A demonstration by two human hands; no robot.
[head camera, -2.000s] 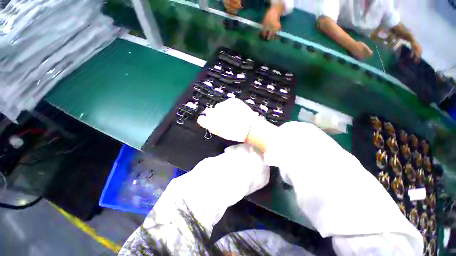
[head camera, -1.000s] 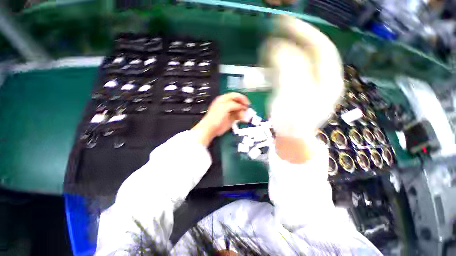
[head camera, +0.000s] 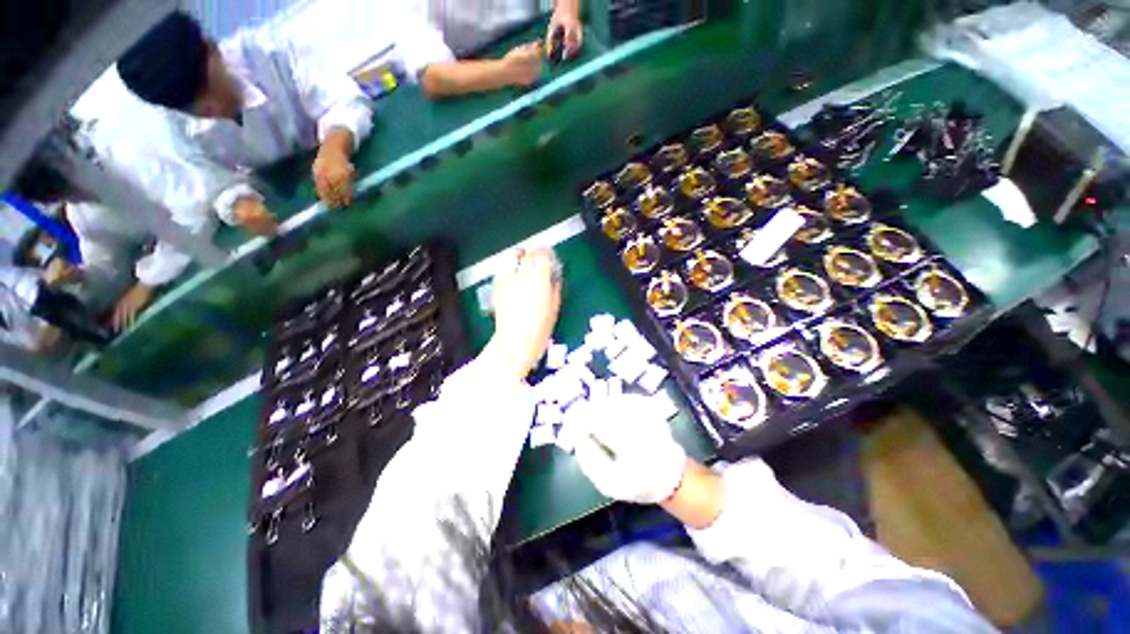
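Note:
My left hand (head camera: 527, 303) is bare and reaches to the back of the bench, its fingers over pale translucent squares (head camera: 487, 297); whether it holds one is hidden. My right hand (head camera: 630, 456), in a white glove, is at the near side of a loose pile of small white square pads (head camera: 604, 353). A thin dark line shows at its fingers; I cannot tell what it is or whether a pad is held. The right tray (head camera: 758, 436) holds rows of round gold-silver housings (head camera: 793, 369). The left tray (head camera: 325, 545) holds dark clamped assemblies (head camera: 285, 481) with white pads and wire handles.
A white slip (head camera: 771, 235) lies on the right tray. Dark clips (head camera: 948, 149) lie in a heap at the back right, beside a black box (head camera: 1053, 161) with a red light. People in white coats (head camera: 291, 93) sit across the green partition (head camera: 496, 186). A brown surface (head camera: 936, 508) is at lower right.
The view has turned right. My right hand has moved from above the right tray down to the pads. My left hand has moved from the pads to the translucent squares at the back.

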